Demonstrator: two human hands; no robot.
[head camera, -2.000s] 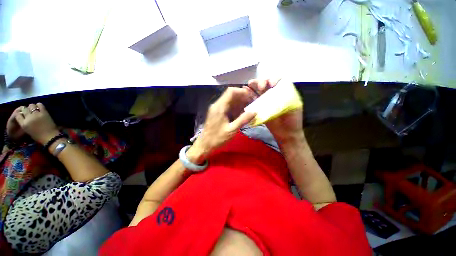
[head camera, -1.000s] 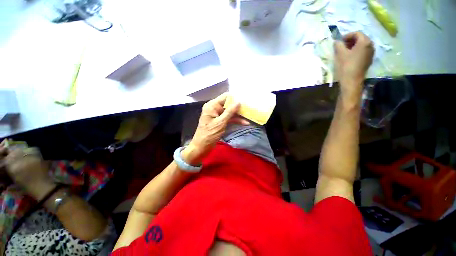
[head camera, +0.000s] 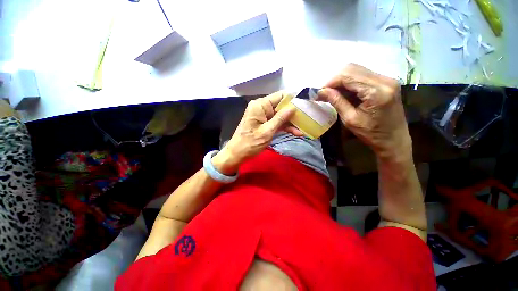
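My left hand (head camera: 261, 125) holds a small yellow sheet (head camera: 307, 123) with a whitish piece (head camera: 318, 110) on it, just beyond the table's front edge above my lap. My right hand (head camera: 366, 102) is at the sheet's upper right corner, thumb and finger pinched on a slim grey-dark tool (head camera: 307, 93). The tool's tip lies over the sheet's upper edge; the rest is hidden by the fingers.
An open white box (head camera: 247, 41) stands on the table (head camera: 187, 74), with a folded white card (head camera: 162, 48) and a yellow strip (head camera: 100, 62) left. White offcuts (head camera: 454, 28), a yellow-handled cutter (head camera: 489, 17) and a clear bag (head camera: 470, 116) are right. An orange stool (head camera: 483, 219) stands below.
My right hand has come back from the offcuts with the slim tool to the yellow sheet. The sheet stays in my left hand. The view has shifted, and the neighbour's hands are out of sight.
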